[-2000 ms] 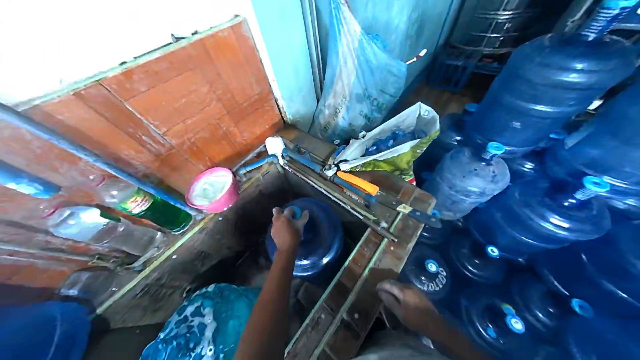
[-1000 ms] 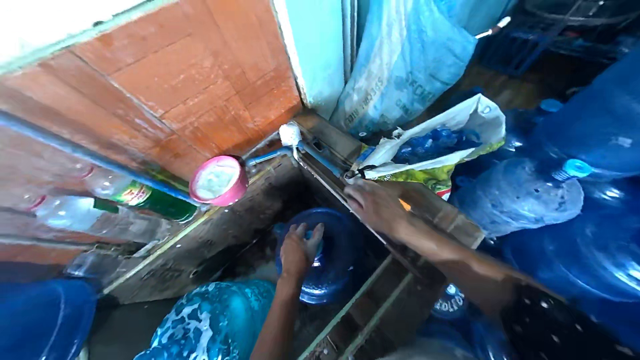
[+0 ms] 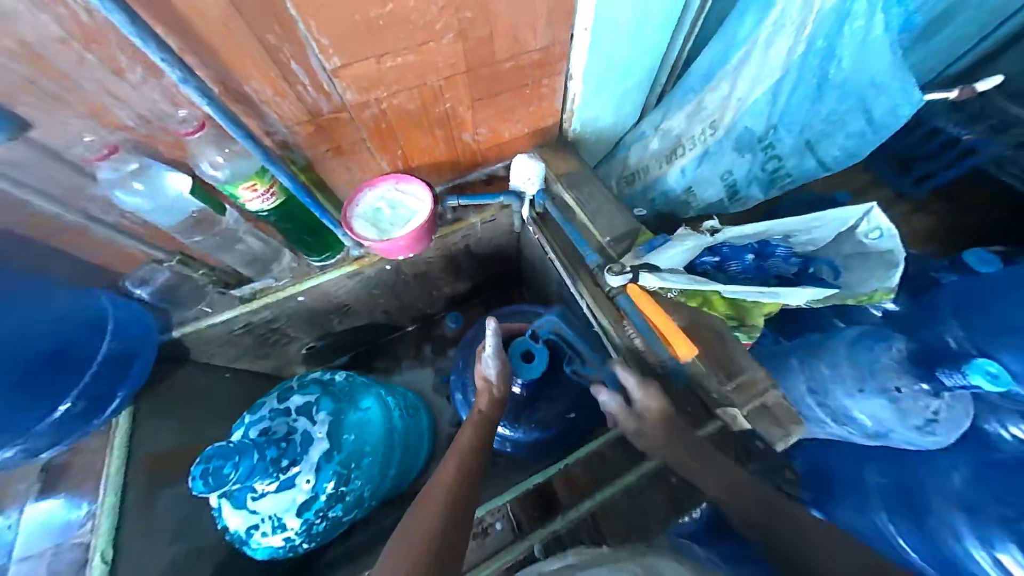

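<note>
My left hand (image 3: 492, 372) is upright with its fingers extended beside the neck of a blue water jug (image 3: 552, 412) standing in the trough. It holds nothing that I can see. Around the neck opening is a blue ring-like top (image 3: 529, 358). To its right, my right hand (image 3: 644, 408) is closed on a blurred blue handled tool (image 3: 580, 356), whose curved end is close to the neck. A foam-streaked turquoise jug (image 3: 320, 456) lies tilted at the lower left. An orange-handled tool (image 3: 662, 322) rests on the wooden ledge.
A pink tub (image 3: 392, 246) with whitish contents sits on the trough's rim, near a blue pipe (image 3: 576, 236) and plastic bottles (image 3: 264, 192). Right of the ledge are an open bag of blue caps (image 3: 760, 264) and several jugs (image 3: 872, 392). A blue basin (image 3: 64, 352) stands left.
My right hand has moved from the ledge, where it was one second ago, down beside the jug with the blue tool. My left hand has turned upright beside the neck. The view is closer.
</note>
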